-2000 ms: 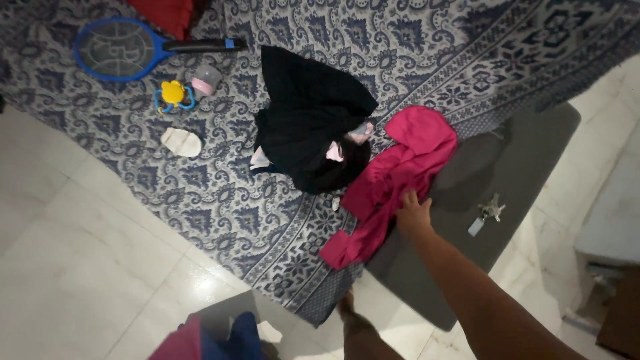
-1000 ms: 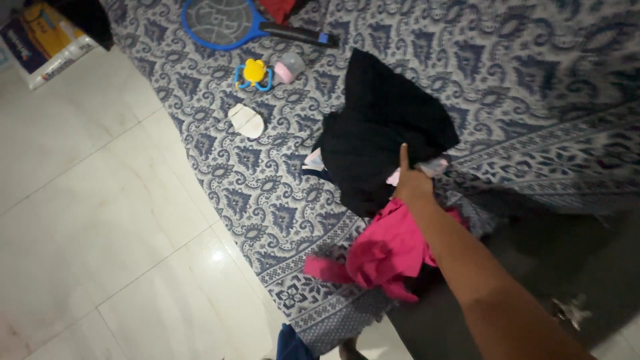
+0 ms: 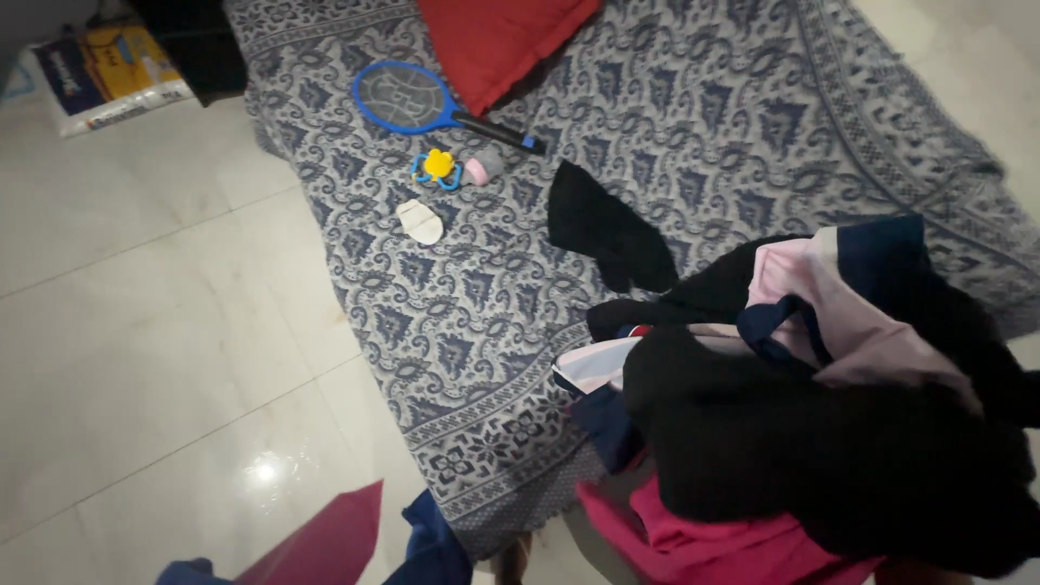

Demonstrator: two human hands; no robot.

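A bundle of black cloth (image 3: 772, 439) with a light pink and navy garment (image 3: 869, 325) on it fills the lower right, raised in front of the camera. It hides my right hand, so its grip does not show. Below the bundle, pink cloth (image 3: 731, 540) hangs or lies partly covered. One piece of black cloth (image 3: 605, 227) rests on the patterned blanket (image 3: 487, 325), left of the bundle. My left hand is outside the frame.
On the blanket are a blue electric fly swatter (image 3: 406, 97), a yellow and blue rattle (image 3: 439, 165), a pink and grey item (image 3: 479, 169), a whitish oval item (image 3: 420, 222) and a red cushion (image 3: 496, 41). A plastic package (image 3: 114, 73) sits on the tiled floor.
The black cloth, which lay on the blanket with my right hand at its edge, is now mostly a raised bundle at lower right. The right arm is no longer visible.
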